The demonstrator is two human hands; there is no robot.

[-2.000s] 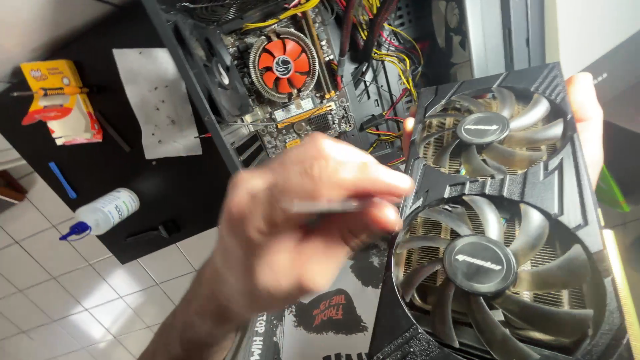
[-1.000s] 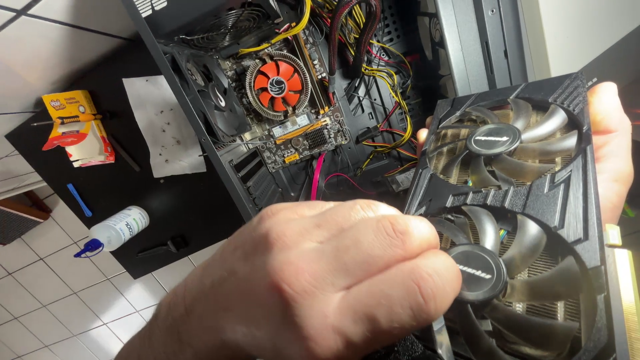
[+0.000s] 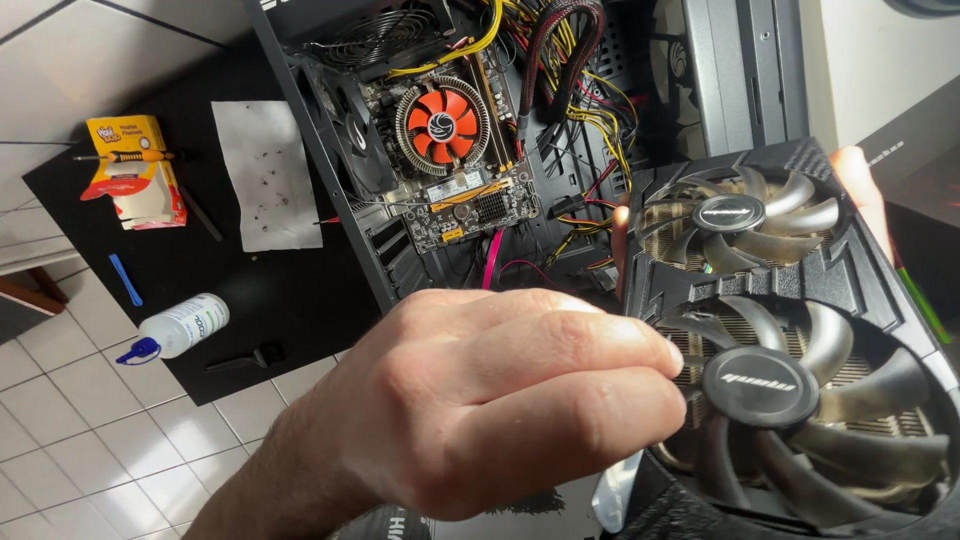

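A dual-fan graphics card [image 3: 761, 285] with a black shroud fills the right side, tilted, its fans facing me. My right hand [image 3: 862, 195] grips its far end from behind, with fingers showing at both edges. My left hand [image 3: 525, 397] reaches in from the lower left, fingers curled and their tips at the rim of the nearer fan. A pale, shiny, flat tool [image 3: 619, 491] sticks out below these fingers; its kind and its working end are hidden. Beyond lies an open computer case [image 3: 337, 165] with a motherboard [image 3: 480, 214] and a red-bladed CPU cooler [image 3: 441, 127].
On the black table [image 3: 247, 277] at left lie a white sheet [image 3: 270, 180] with dark specks, a yellow box [image 3: 139, 135] with a screwdriver [image 3: 124, 157] across it, a blue pry tool [image 3: 125, 280], a blue-capped bottle [image 3: 184, 326] and a black brush [image 3: 244, 360]. Cables [image 3: 600, 135] crowd the case.
My left hand has moved down and right from its place two seconds ago, so that it now covers the near fan's left edge. My right hand still holds the graphics card.
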